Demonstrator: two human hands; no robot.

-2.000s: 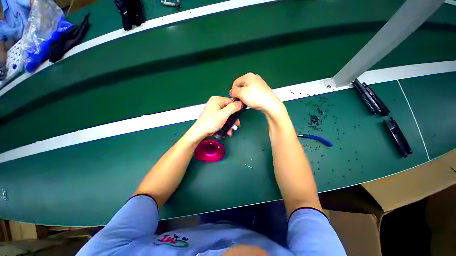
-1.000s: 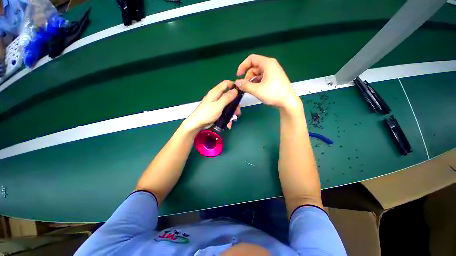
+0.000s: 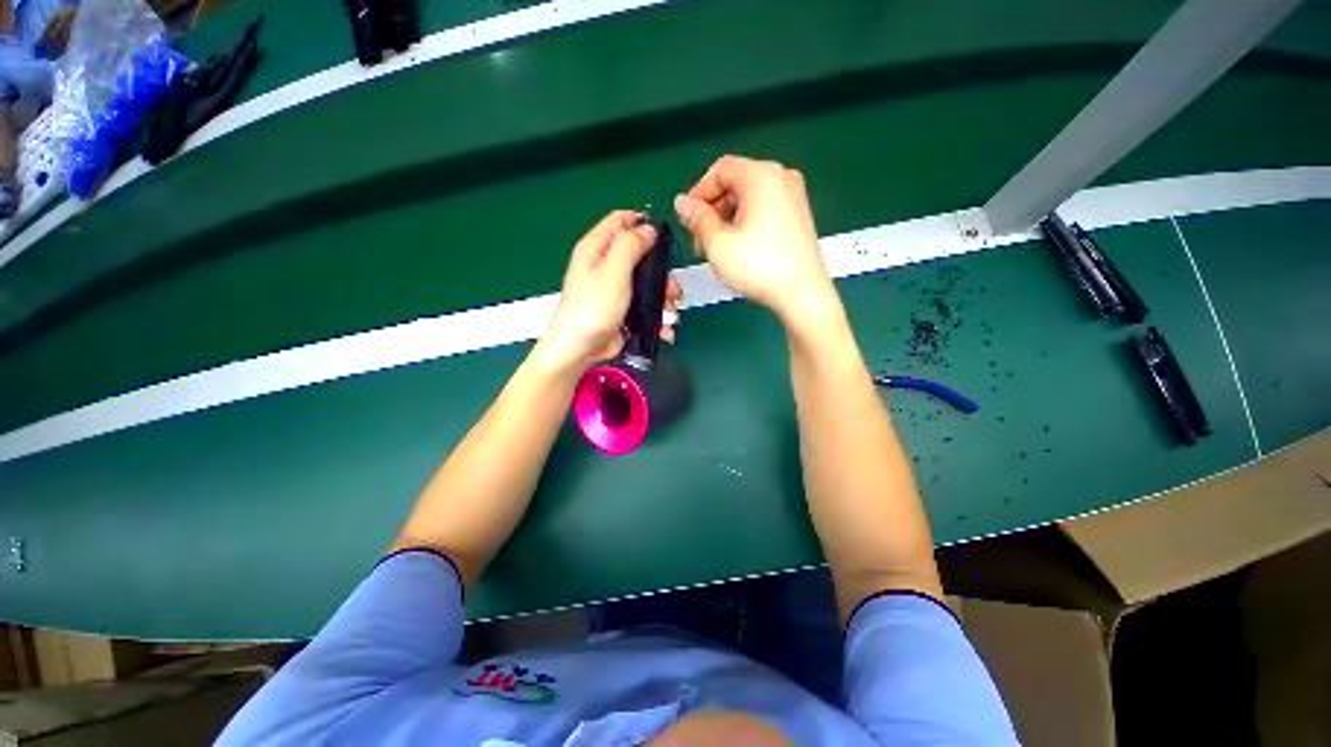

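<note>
A hair dryer body (image 3: 664, 391) with a bright pink ring at its end hangs low in front of me, over the green bench. Its black handle shell (image 3: 647, 299) points up and away. My left hand (image 3: 597, 286) is closed around the handle, thumb near its top end. A small white piece shows by the fingers on its right side. My right hand (image 3: 747, 226) is just right of the handle's top, apart from it, fingertips pinched together. Whether they hold something tiny cannot be told.
Blue-gripped cutters (image 3: 930, 390) lie on the bench near black trimmings (image 3: 926, 339). Spare handle shells (image 3: 1166, 385) lie at right by a metal post (image 3: 1131, 117). A carton (image 3: 1212, 528) stands below right. Across the belt are black parts (image 3: 383, 26) and a blue item in clear plastic (image 3: 110, 132).
The dryer has turned more upright and its barrel side now shows. My left hand has shifted slightly left. My right hand has come away from the handle's top.
</note>
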